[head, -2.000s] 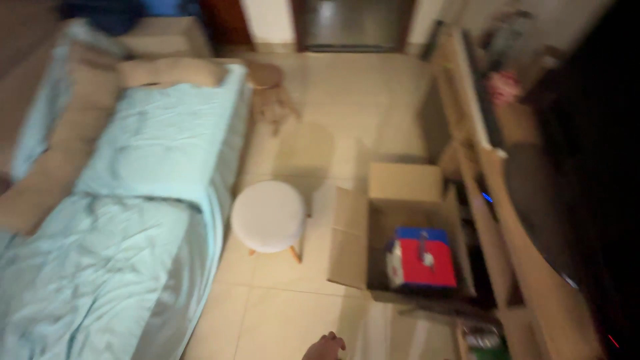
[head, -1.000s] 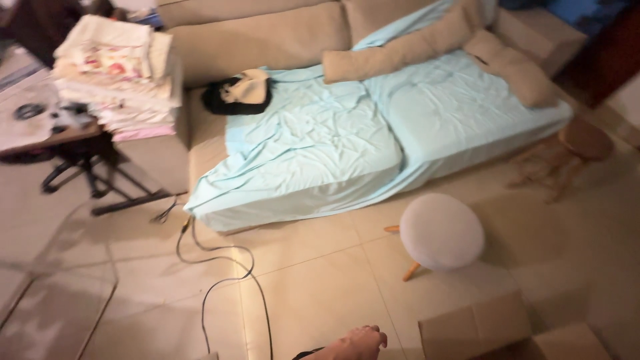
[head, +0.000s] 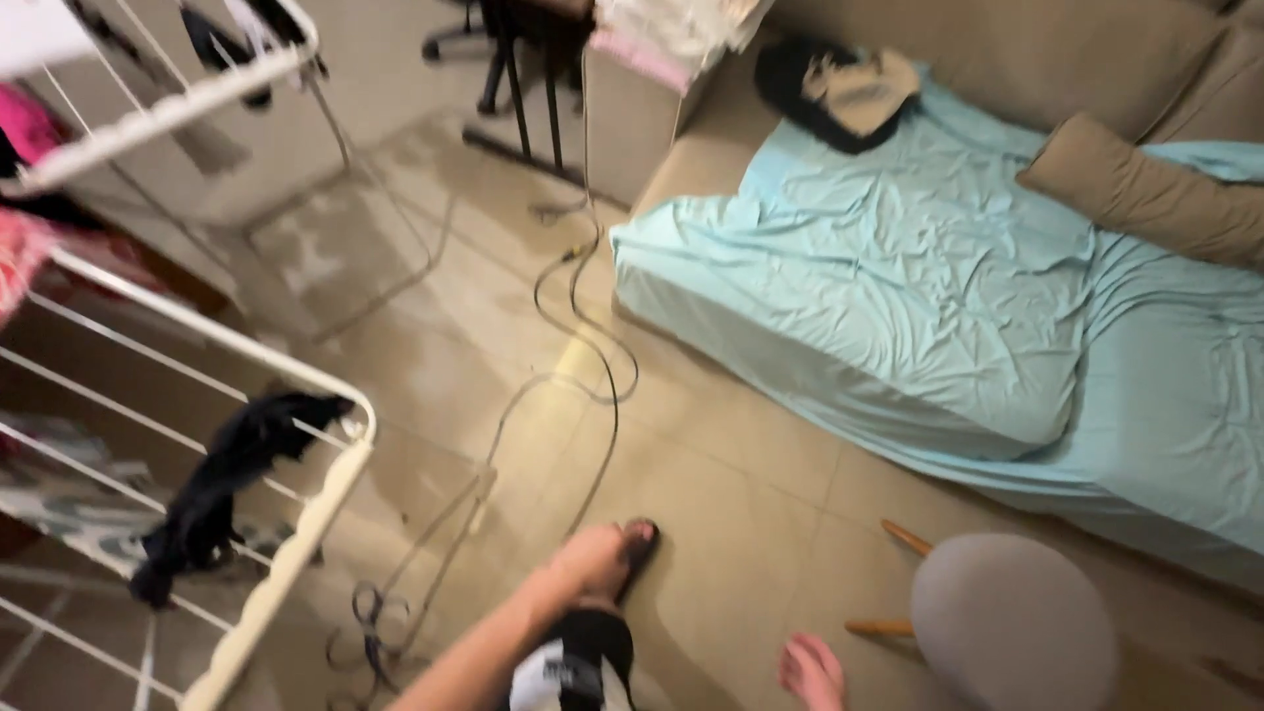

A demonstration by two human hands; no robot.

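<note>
My left hand (head: 596,561) is at the lower middle, at the end of a bare forearm, over a foot in a dark slipper (head: 642,555). No held object shows in it, but blur hides its fingers. My right hand (head: 812,668) is at the bottom edge, fingers a little apart, with nothing seen in it. It is nearest to a round stool with a pale grey seat (head: 1012,622) and wooden legs. Left of my forearm, a dark cable (head: 614,415) winds over the tiled floor, with a tangled bundle (head: 370,617) lower down.
White drying racks (head: 360,400) stand at the left, a black garment (head: 237,474) hanging on one. A beige sofa (head: 948,39) with a light blue cover (head: 918,267), a brown cushion (head: 1145,193) and a black and tan item (head: 849,89) fills the right. Folded cloths (head: 681,39) are at the top.
The view has swung far left, from the open carton and stool to the sofa, then to the drying racks. My right hand now shows at the bottom edge.
</note>
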